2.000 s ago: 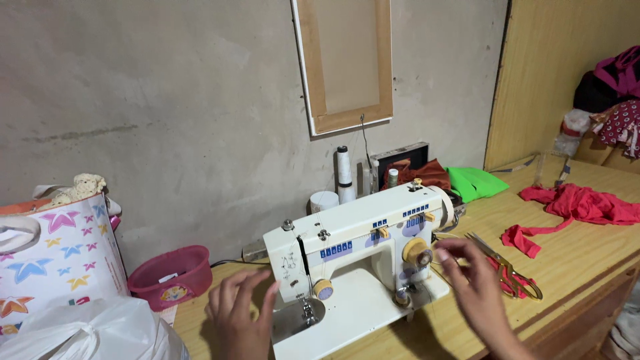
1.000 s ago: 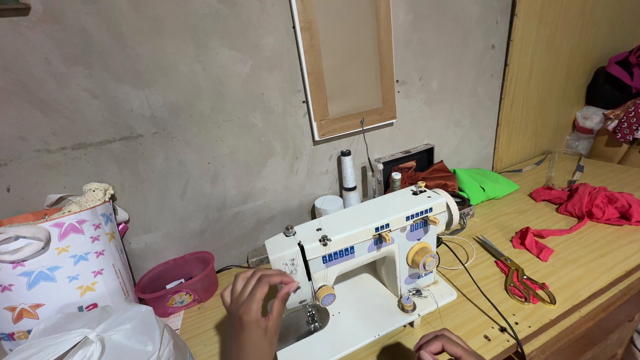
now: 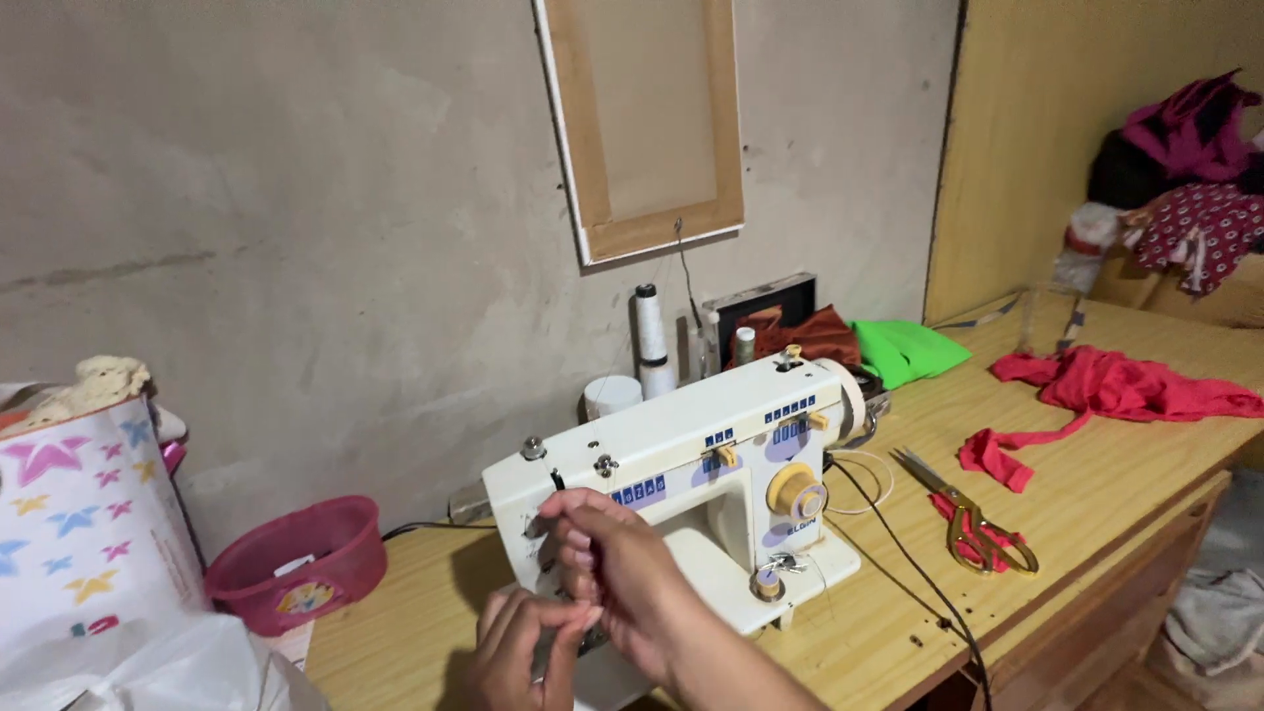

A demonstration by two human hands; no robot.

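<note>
A white Elgin sewing machine stands on the wooden table, its needle end hidden behind my hands. My left hand is low in front of that end, thumb and index fingertips pinched together; whatever lies between them is too fine to make out. Just above, my right hand reaches across the machine's front, fingers bent near the head and the left fingertips. Whether it holds thread cannot be told. White thread spools stand behind the machine.
Gold-handled scissors lie on red scraps at the right, near red fabric. Green fabric is behind. A pink basket and a star-patterned bag stand left. A black cable crosses the table.
My right hand has moved left from the table's front edge to the machine's needle end. My left hand is now lower, its fingertips close to the right hand.
</note>
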